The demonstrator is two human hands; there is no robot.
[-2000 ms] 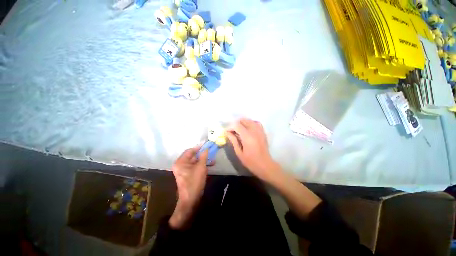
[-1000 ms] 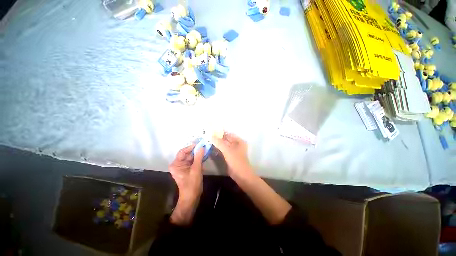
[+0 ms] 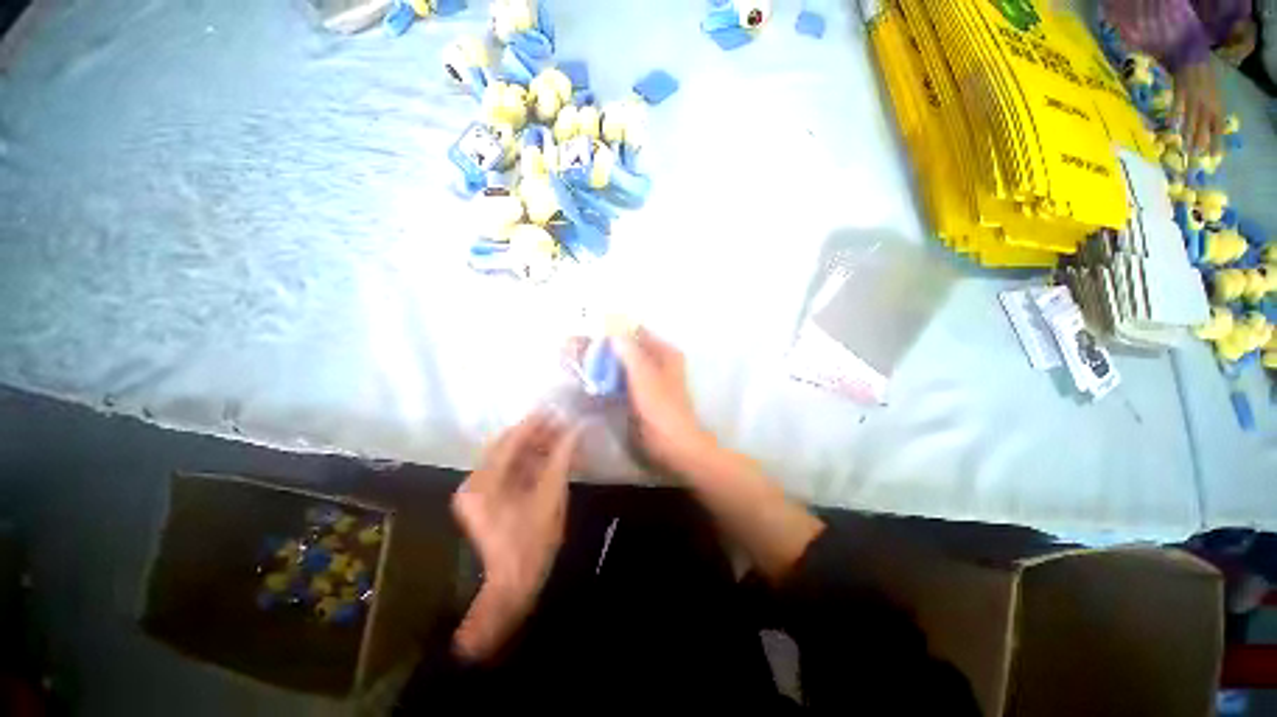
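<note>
A small blue-and-pale-yellow plush toy point(image 3: 602, 367) is held above the table near its front edge. My right hand point(image 3: 661, 399) grips it at its right side. My left hand point(image 3: 521, 483) is lower left, blurred, with a faint shiny see-through patch at its fingertips that may be a bag; I cannot tell whether it holds it. A pile of similar toys point(image 3: 539, 168) lies farther back. A stack of clear bags point(image 3: 871, 315) lies to the right.
Yellow printed sleeves point(image 3: 1022, 133), white-grey cards point(image 3: 1160, 266) and small printed cards point(image 3: 1076, 343) lie right. More toys point(image 3: 1232, 287) lie beyond, near another person's hand point(image 3: 1197, 105). An open carton with toys point(image 3: 266, 581) stands below left, another carton point(image 3: 1113, 630) below right.
My left hand has moved down and away from the toy, which my right hand has raised a little. Another person's hand and sleeve have appeared at the top right.
</note>
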